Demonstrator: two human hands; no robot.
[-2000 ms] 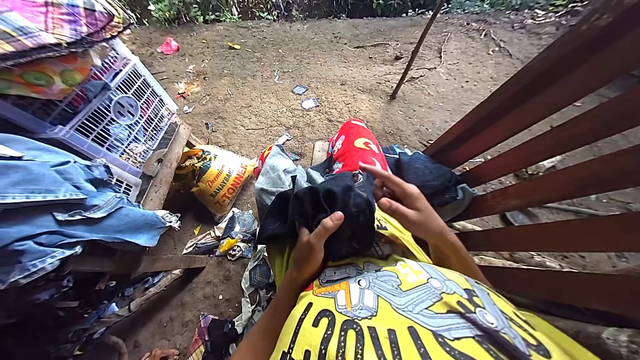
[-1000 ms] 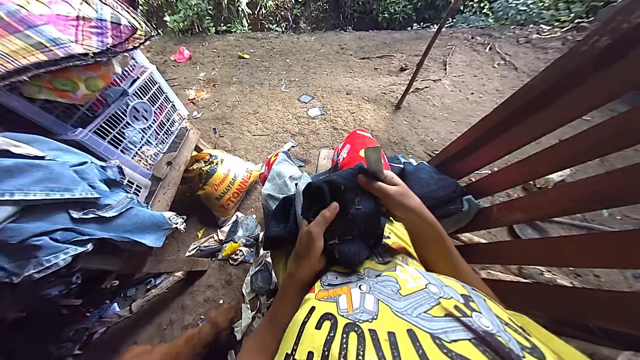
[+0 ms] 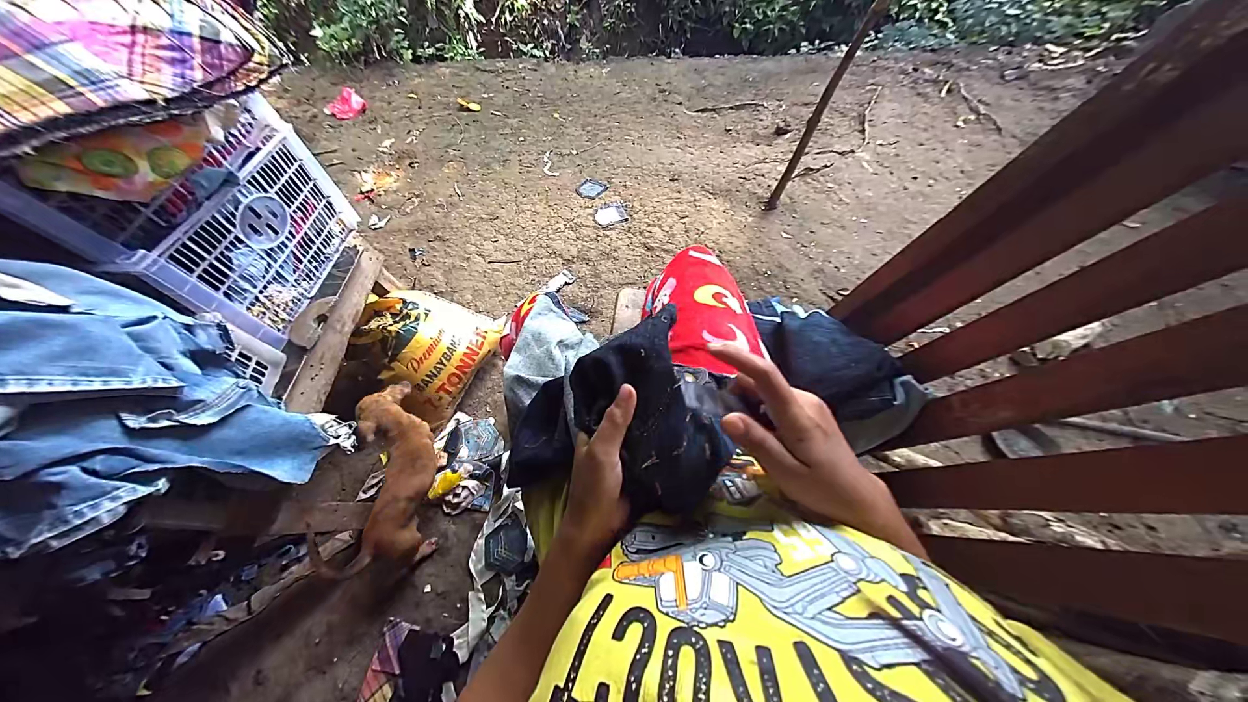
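Note:
My left hand (image 3: 600, 478) grips the near left side of a bunched piece of dark denim (image 3: 648, 419) on my lap, its thumb up on the cloth. At the cloth's right side is my right hand (image 3: 795, 434), its index finger and thumb apart; whether its lower fingers hold anything is hidden. Loose threads cling to the dark denim. Beneath it lie light grey-blue denim (image 3: 546, 356) on the left and red printed cloth (image 3: 702, 297) over my leg. More dark denim (image 3: 829, 361) rests to the right, beside the slats.
A small brown dog (image 3: 402, 468) stands at my left near a yellow sack (image 3: 453, 351) and cloth scraps (image 3: 473, 458). Farther left are a plastic crate (image 3: 263, 219) and faded blue jeans (image 3: 127, 390). Brown wooden slats (image 3: 1072, 380) close off the right; a thin stick (image 3: 824, 107) stands ahead.
The brown dog has come into view on the left. A flat dark piece seen at my right fingers one second ago no longer shows there. My left hand still grips the dark denim.

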